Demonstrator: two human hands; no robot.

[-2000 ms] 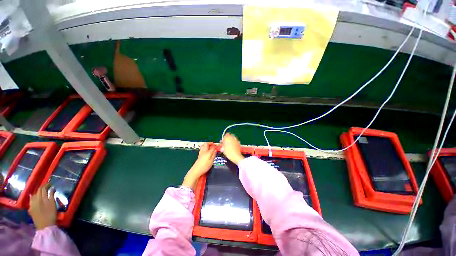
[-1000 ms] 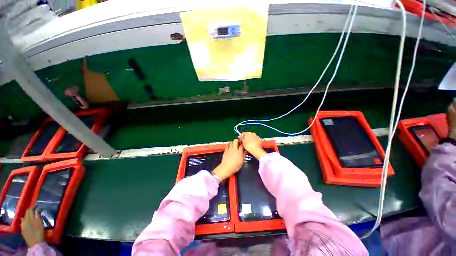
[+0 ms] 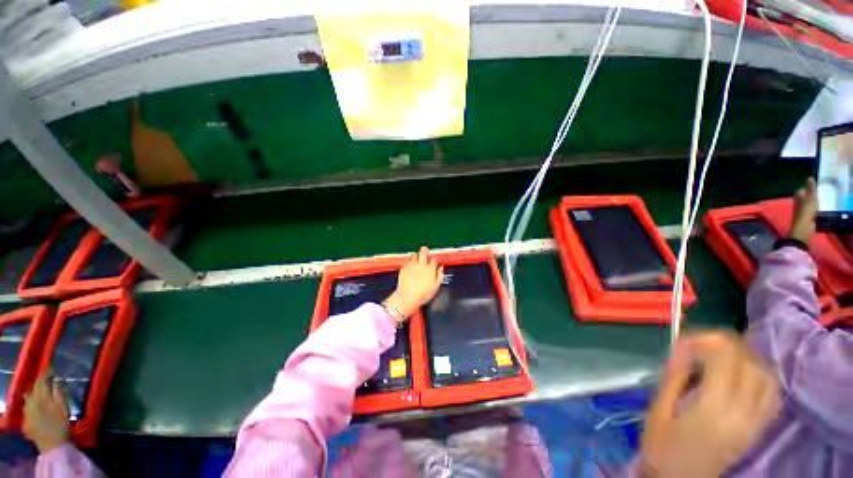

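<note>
Two dark tablets (image 3: 465, 322) lie side by side in red trays (image 3: 420, 400), with small white text at the top and small orange and white patches at the lower edge. My left hand (image 3: 416, 285) is over the upper part of the seam between the trays. Its fingers are bent and their undersides are hidden. My right hand (image 3: 715, 406) is large and blurred at the lower right, away from the tablets, with fingers curled; what it holds cannot be told. Thin white cables (image 3: 538, 177) hang down past the right tray and blur towards my right hand.
Stacked red trays with a tablet (image 3: 617, 247) lie to the right. More tray pairs (image 3: 89, 350) lie left, with another person's hand (image 3: 45, 411). A person at right holds up a lit tablet (image 3: 835, 177). Thicker white cable (image 3: 697, 149) hangs at right. Yellow sheet (image 3: 397, 103) hangs behind.
My right hand has left the tablets' top edge and moved to the lower right. The thin cables now hang beside the right tray. The view has shifted right. The person at right now holds up a tablet.
</note>
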